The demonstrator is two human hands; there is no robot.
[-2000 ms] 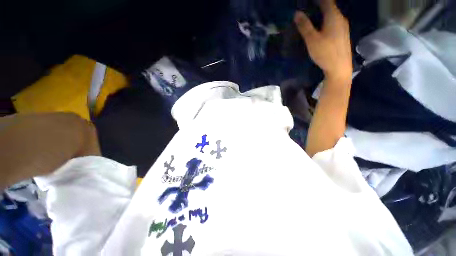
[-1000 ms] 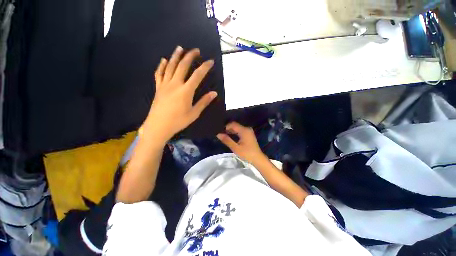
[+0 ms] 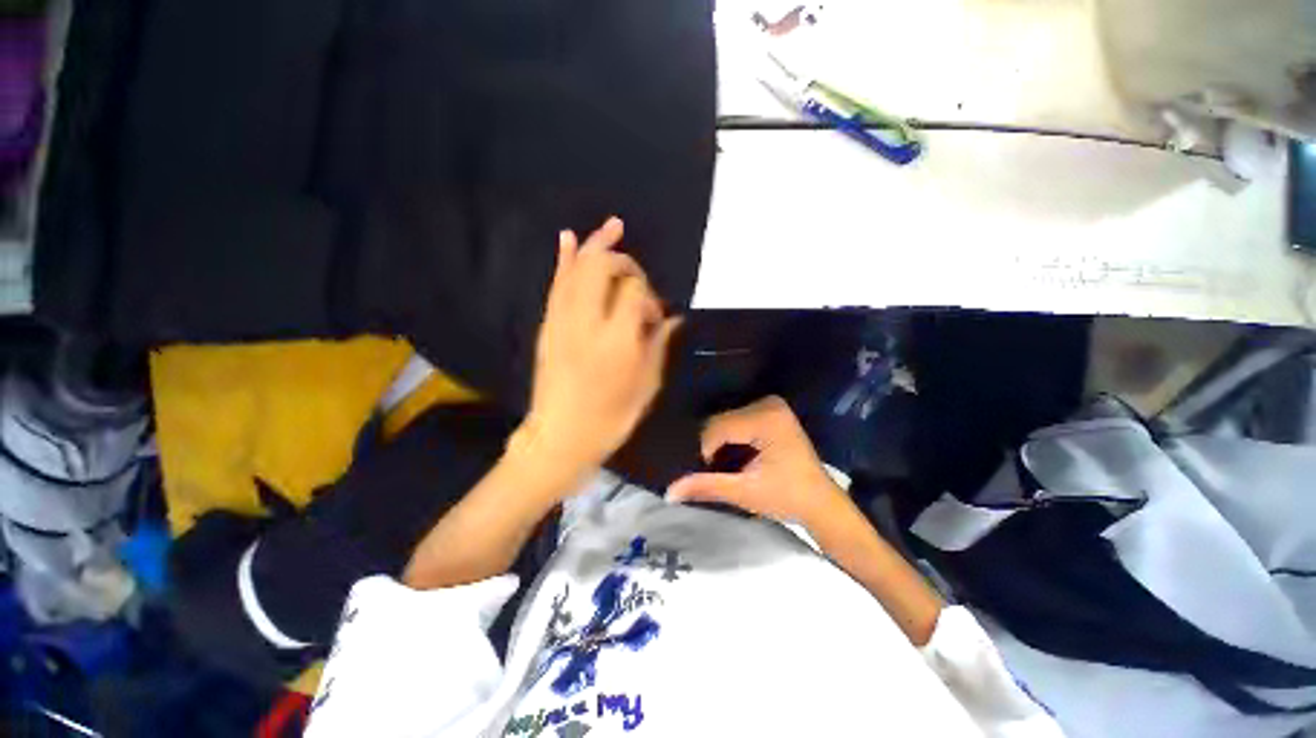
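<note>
Large black fabric panels (image 3: 491, 159) lie over the table's left part and hang over its front edge towards my lap. My left hand (image 3: 599, 339) is over the black fabric near its right edge, fingers partly bent and blurred, thumb close to them. My right hand (image 3: 758, 461) is lower, just above my lap, at the dark cloth below the table edge. Its fingers are curled, with the thumb pointing left. The dark cloth at both sets of fingertips hides whether either hand pinches it.
Blue and green thread snips (image 3: 866, 123) lie on the white table (image 3: 924, 216). A pale machine part (image 3: 1212, 51) and a dark device's edge (image 3: 1303, 195) are at the right. White-and-black cloth (image 3: 1198, 490) is heaped at lower right. Yellow cloth (image 3: 274, 418) and a white-striped black piece (image 3: 253, 591) are at left.
The view has risen from the lap to the table. Since one second ago, my left hand has moved down and right and its spread fingers have bent; the black fabric reaches lower between my hands.
</note>
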